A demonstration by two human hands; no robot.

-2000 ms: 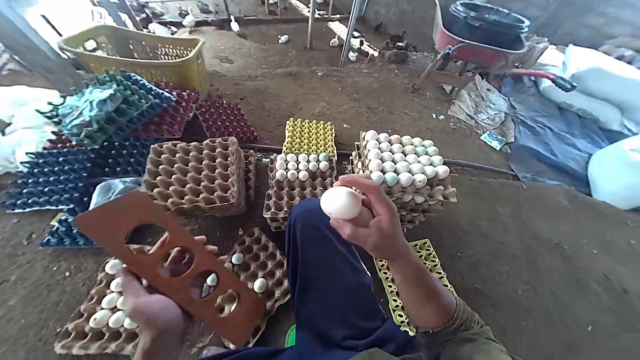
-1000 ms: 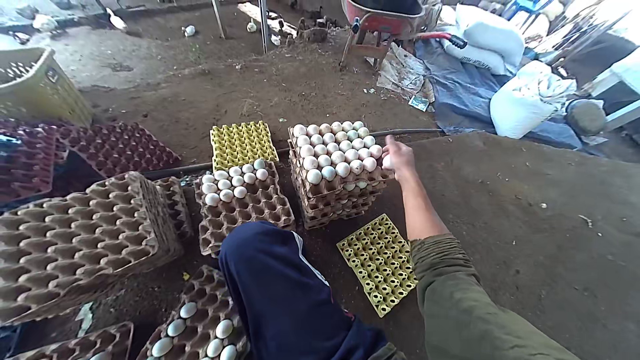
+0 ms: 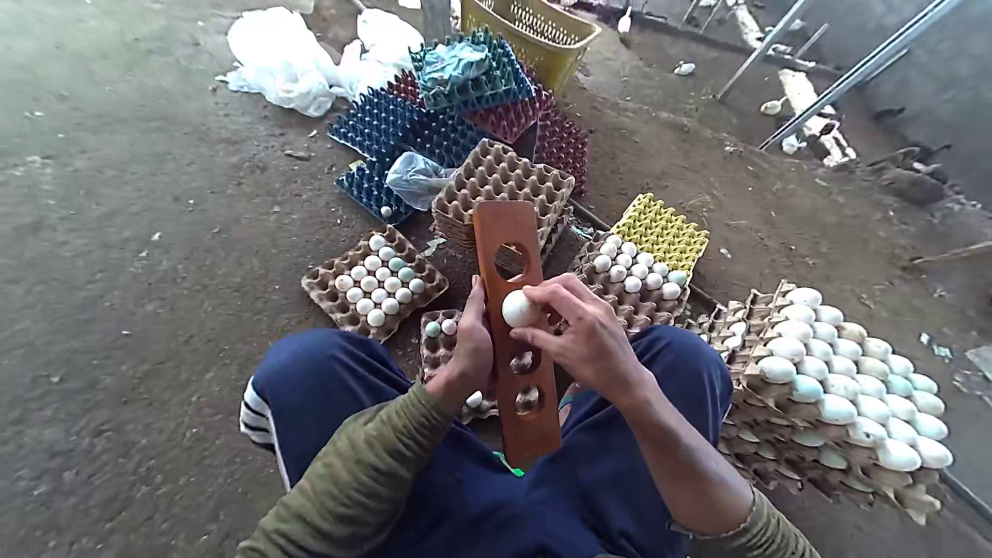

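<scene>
My left hand (image 3: 467, 349) grips the left edge of a brown egg-sizing board (image 3: 508, 229), a long flat piece with several round holes of different sizes. Between the thumb and fingers of my right hand (image 3: 577, 329) is a white egg (image 3: 520, 308), held at one of the board's middle holes. Whether it rests in the hole cannot be told. Beyond my knees lie a cardboard egg tray with white and bluish eggs (image 3: 377, 280), a partly filled tray (image 3: 632, 298) and, partly hidden by my left hand, another tray (image 3: 439, 339). A tall stack of filled trays (image 3: 841, 387) stands at the right.
Stacked empty cardboard trays (image 3: 504, 182) stand ahead, with blue plastic trays (image 3: 376, 128), red plastic trays (image 3: 562, 147) and a yellow basket (image 3: 535, 39) behind. A yellow tray (image 3: 659, 232) lies to the right. White sacks (image 3: 283, 62) and metal poles (image 3: 852, 74) are farther back.
My right hand has come from the tall egg stack to the board and now holds an egg there. The view has swung left.
</scene>
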